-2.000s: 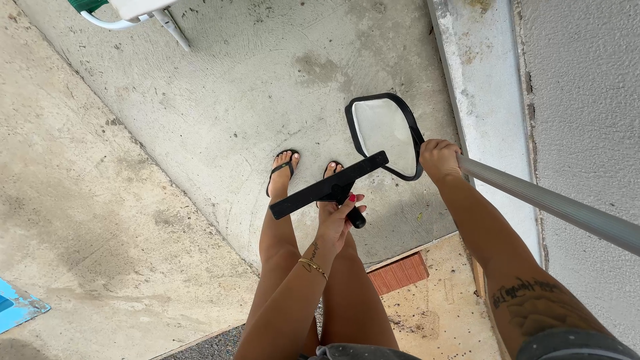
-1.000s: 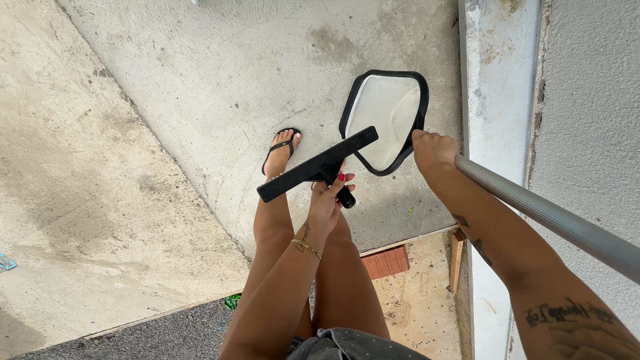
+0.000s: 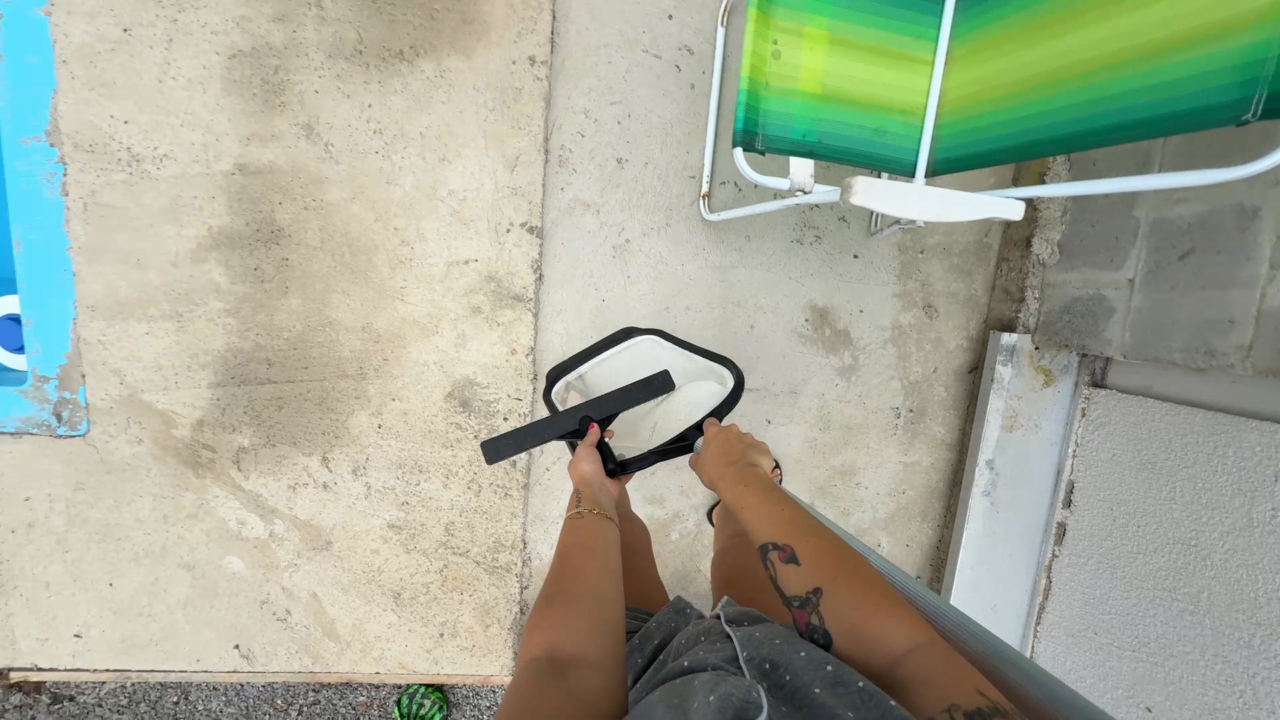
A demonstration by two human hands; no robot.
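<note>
My left hand (image 3: pixel 597 462) is closed around the short handle of a black squeegee-like tool (image 3: pixel 540 430) with a long flat head. The tool's head crosses over the white mesh of a black-rimmed pool skimmer net (image 3: pixel 650 345). My right hand (image 3: pixel 733 455) grips the skimmer at the neck, where the frame meets its metal pole (image 3: pixel 960 620). The pole runs back under my right forearm toward the lower right. Fingers of my left hand are partly hidden behind the handle and the net's rim.
A green striped folding chair (image 3: pixel 850 90) with white tubing stands at the upper right. The blue pool edge (image 3: pixel 45 300) lies far left. At right are a pale ledge (image 3: pixel 1010 480) and a textured wall (image 3: pixel 1170 520). A green patterned ball (image 3: pixel 420 702) rests on gravel (image 3: pixel 230 700).
The view has turned strongly, bringing in the green chair and more of the pool edge. The skimmer net and the black tool's head now overlap more. Both hands keep their holds.
</note>
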